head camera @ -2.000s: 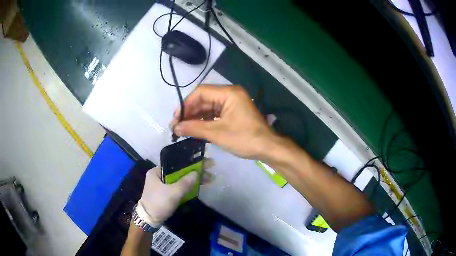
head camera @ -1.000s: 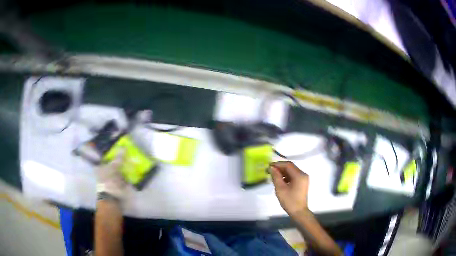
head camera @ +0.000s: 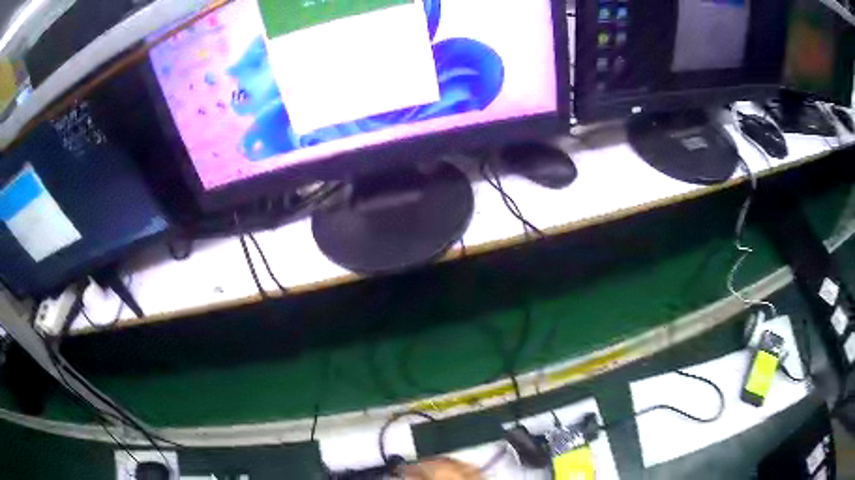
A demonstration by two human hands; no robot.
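Note:
My right hand (head camera: 442, 469) shows only as a bare, blurred strip at the bottom edge, beside a dark object (head camera: 370, 470) that is cut off. Whether it holds anything cannot be told. My left hand is out of view. Right of my hand, a phone with a yellow-green note (head camera: 574, 463) lies on white paper, cut off by the bottom edge, with a black corded device (head camera: 528, 448) next to it. Another phone with a yellow-green note (head camera: 764, 373) lies farther right on white paper.
A monitor with a pink-blue screen (head camera: 356, 84) stands on the white shelf (head camera: 581, 202), with a black mouse (head camera: 538, 165) beside its round base. A second monitor (head camera: 656, 47) is to the right. Cables hang down. Black trays with white labels (head camera: 814, 267) line the right edge.
The view has swung up and right from the bench to the monitors. My gloved left hand and its phone have left the picture. My right hand is now at the bottom edge.

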